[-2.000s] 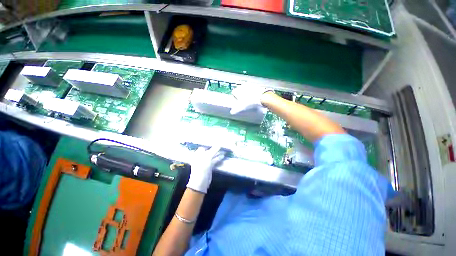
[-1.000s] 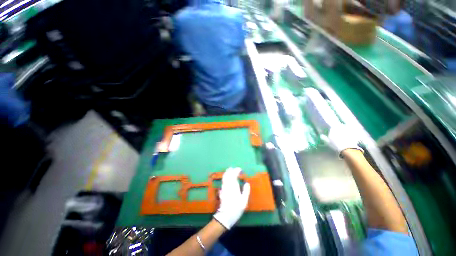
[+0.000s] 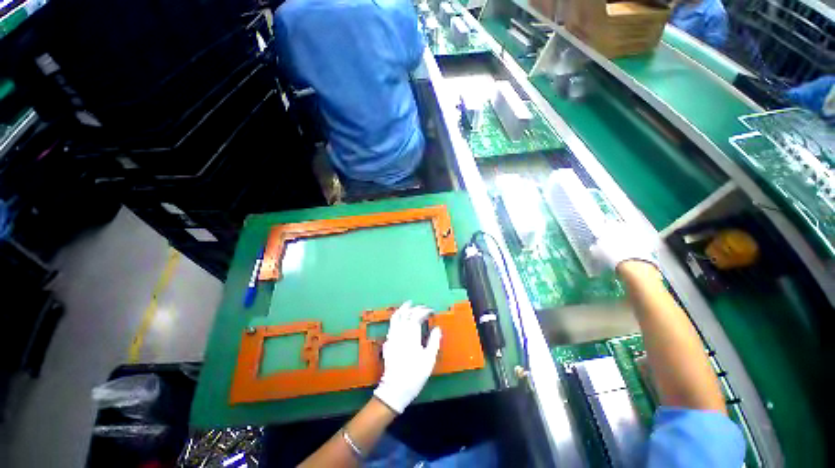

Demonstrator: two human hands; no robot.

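Observation:
The orange jig (image 3: 430, 352) lies flat on the green mat (image 3: 366, 274). My left hand (image 3: 407, 358), in a white glove, rests on the jig's near part with its fingers a little apart. My right hand (image 3: 623, 249), also gloved, is on the far end of a heatsink (image 3: 575, 224) on a green circuit board (image 3: 547, 274) on the conveyor; glare blurs its fingers. The black electric screwdriver (image 3: 480, 297) lies at the right of the mat. A blue and white pen (image 3: 254, 281) lies at the mat's left edge.
More boards with heatsinks stand on the conveyor, ahead (image 3: 508, 123) and nearer me (image 3: 604, 393). A person in blue (image 3: 357, 82) is beyond the mat. Black crates (image 3: 174, 137) are stacked at left. A parts bin with screws (image 3: 224, 448) is at lower left.
My view has turned left along the line. My left hand has moved from the conveyor's edge onto the jig. My right hand is still at a board's heatsink.

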